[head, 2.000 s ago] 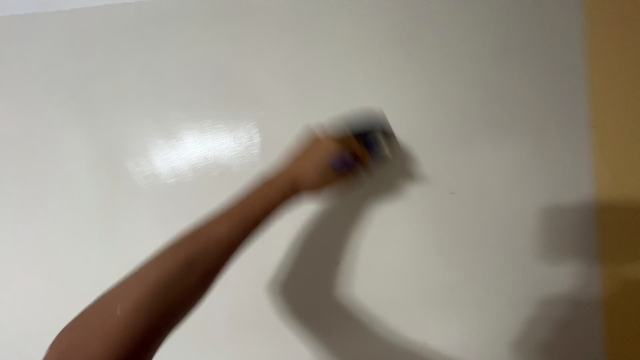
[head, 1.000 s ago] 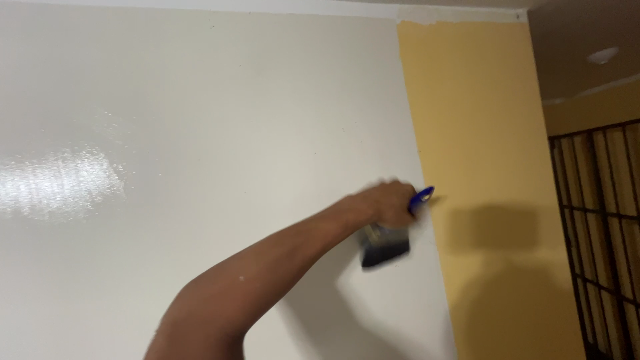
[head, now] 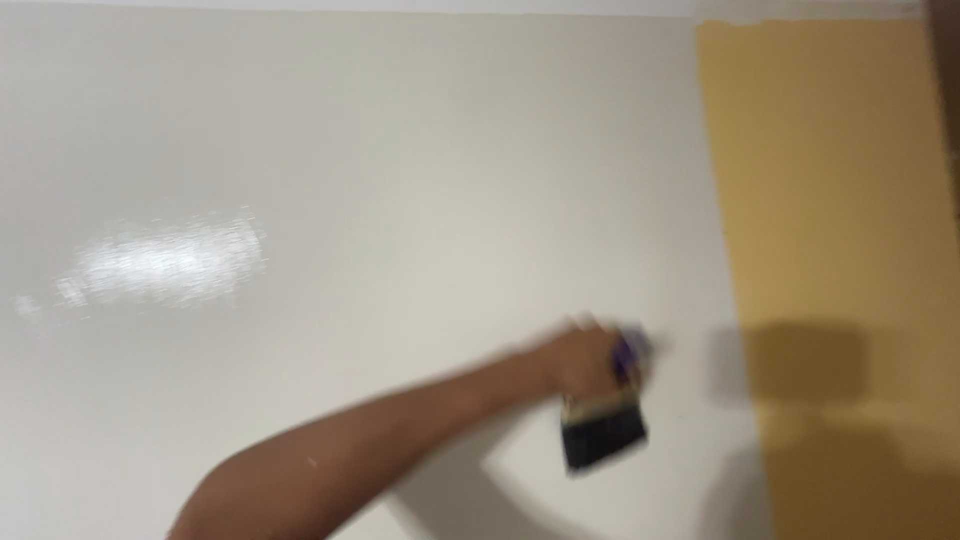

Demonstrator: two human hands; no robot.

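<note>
My left hand is closed around a wide paintbrush with dark bristles, a pale band above them and a blue-purple handle. The bristles point down, over the off-white glossy painted wall. Motion blurs the hand and handle, and whether the bristles touch the wall cannot be told. My left forearm reaches up and rightward from the lower left. My right hand is out of view.
A yellow-painted strip of wall runs down the right side, with shadows on its lower part. A white band borders the top. A bright reflection shines on the wall at left.
The brush hung bristles-down beside the yellow edge one second ago; my left hand, still holding it, is now a little farther left of that edge. The view has shifted.
</note>
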